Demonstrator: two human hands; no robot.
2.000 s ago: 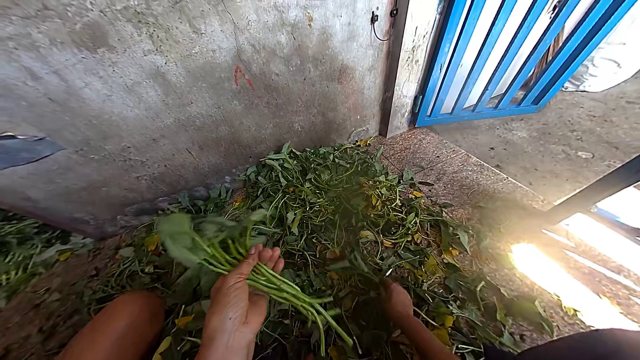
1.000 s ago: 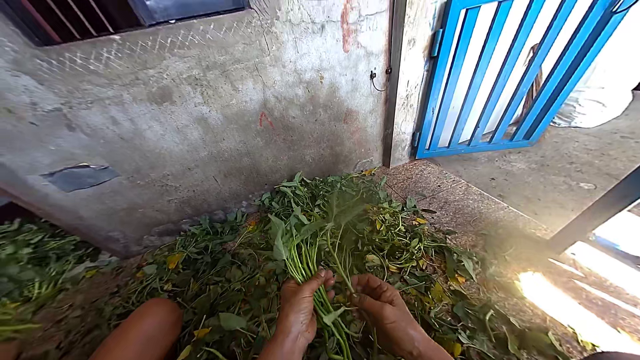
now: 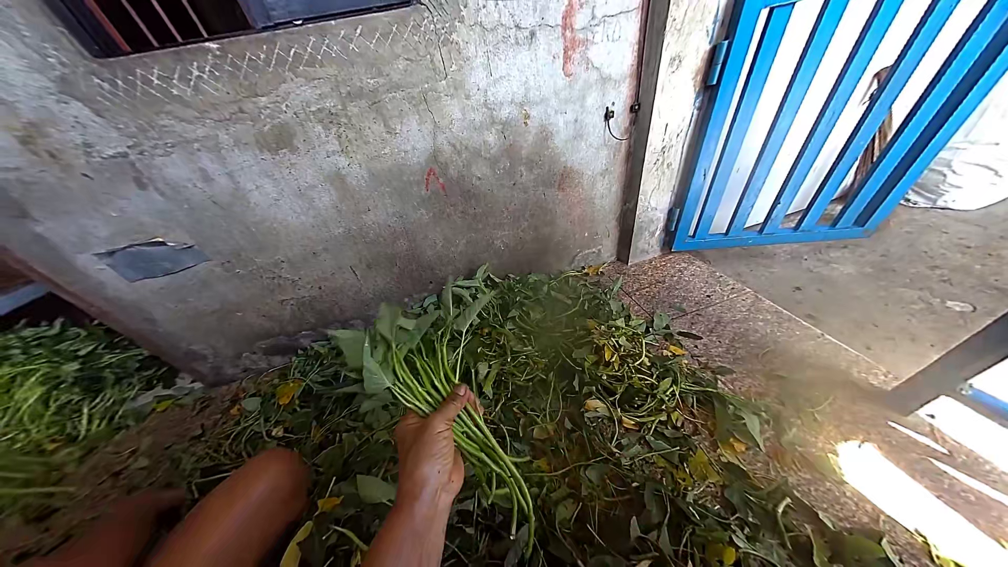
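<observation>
My left hand (image 3: 433,445) is closed around a bunch of leafy green stems (image 3: 425,378), near the lower middle of the head view. The leaves point up and to the left, while the bare stem ends hang down to the right of the wrist. Beneath and beyond the hand spreads a heap of loose green stems and leaves (image 3: 551,339), with some yellow leaves in it. My right hand is out of view.
A stained concrete wall (image 3: 315,197) rises behind the heap. At the right stands a blue metal gate (image 3: 811,126) over a concrete floor (image 3: 882,291). More greens (image 3: 71,386) lie at the far left. My bare knee (image 3: 260,488) is at the lower left.
My right hand, beside the bunch a second ago, has left the view. My left hand still holds the bunch. The view has tilted upward since the first frame.
</observation>
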